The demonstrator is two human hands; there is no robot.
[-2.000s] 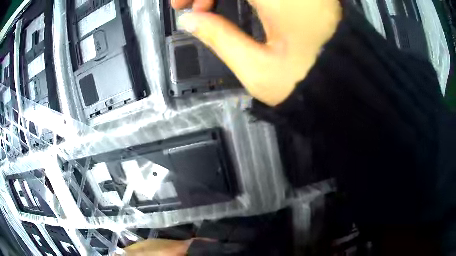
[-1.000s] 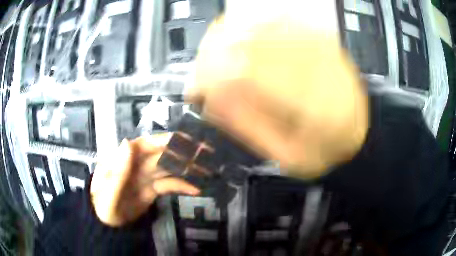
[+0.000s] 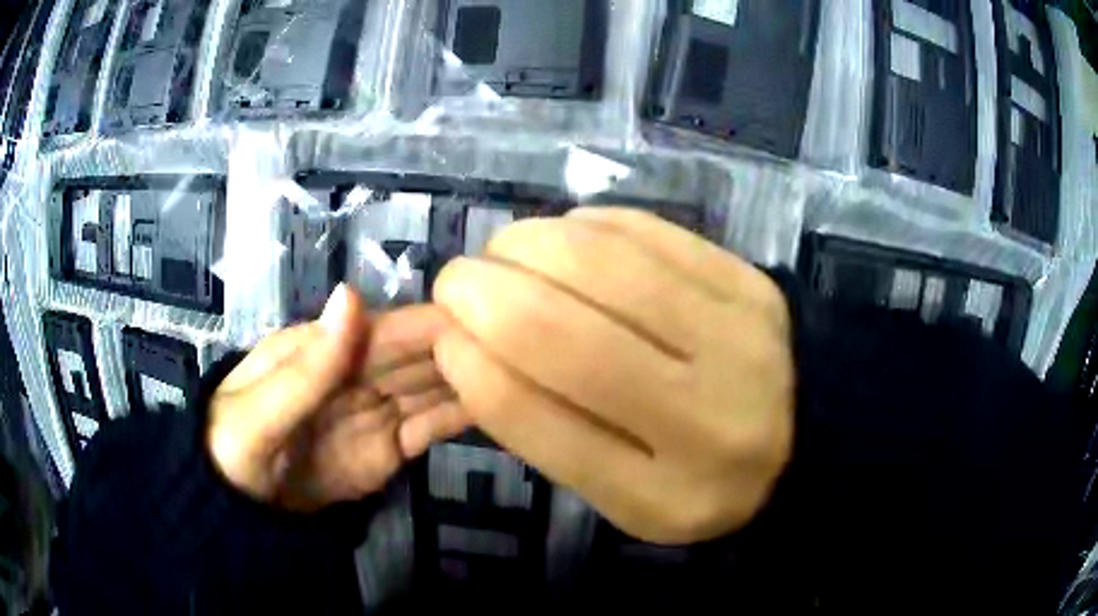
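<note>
My left hand [image 3: 319, 409] is at the centre left, palm partly up, with its fingertips meeting or passing behind my right fingers. My right hand [image 3: 620, 367] is at the centre, its back to the camera and its fingers curled. Any piece or pad sheet between the hands is hidden, so I cannot tell what they hold. Behind the hands a black housing with cut-out windows [image 3: 391, 241] lies crosswise in a pocket of the translucent tray [image 3: 765, 235], partly covered by my right hand.
More black housings lie lengthwise along the top, including one at the top centre [image 3: 536, 48] and one at the upper right [image 3: 921, 96]. Another lies crosswise at the left [image 3: 181, 247]. One at the right [image 3: 921, 283] is partly hidden by my dark sleeve. Bright reflections cover the tray walls.
The dark-square sheet seen in my left hand a second ago is out of sight. My right hand has moved down to my left fingertips. The view has shifted over the trays.
</note>
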